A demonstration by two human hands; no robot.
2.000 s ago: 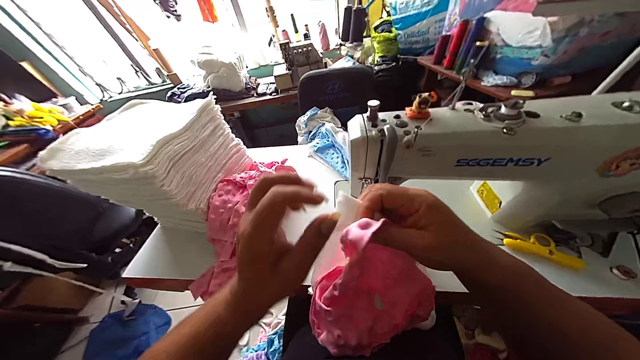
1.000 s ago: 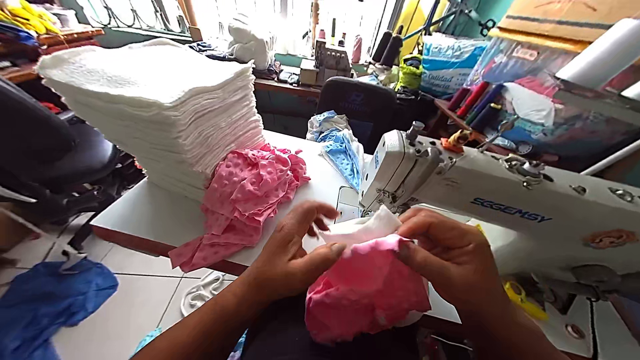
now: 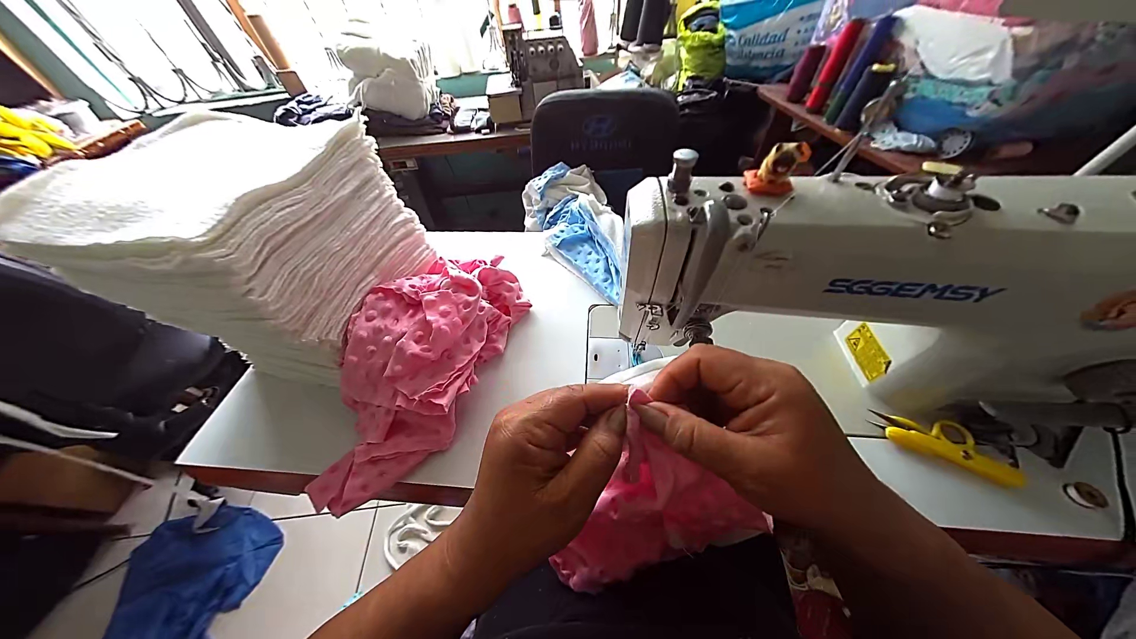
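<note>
My left hand (image 3: 555, 453) and my right hand (image 3: 741, 422) pinch the upper edge of a pink dimpled fabric piece (image 3: 661, 515) between thumbs and forefingers, their fingertips almost touching. The rest of that piece hangs over my lap. White fabric (image 3: 641, 372) shows just behind my fingertips, by the needle area of a white industrial sewing machine (image 3: 799, 257). More pink dimpled fabric (image 3: 413, 355) lies bunched on the sewing table (image 3: 284, 426), left of my hands, against a tall stack of white cloth layers (image 3: 204, 231).
Yellow thread snips (image 3: 963, 453) and a small bobbin (image 3: 1084, 495) lie right of my hands. Blue and white fabric (image 3: 581, 231) sits behind the machine head. Beyond stand a dark chair (image 3: 603, 133) and another machine (image 3: 543, 67). Blue cloth (image 3: 195, 568) lies on the tiled floor.
My left hand, its fingers spread two seconds ago, now pinches the fabric edge close beside my right fingertips. The white layer that stood up between my hands a second ago is now mostly hidden. The view has shifted.
</note>
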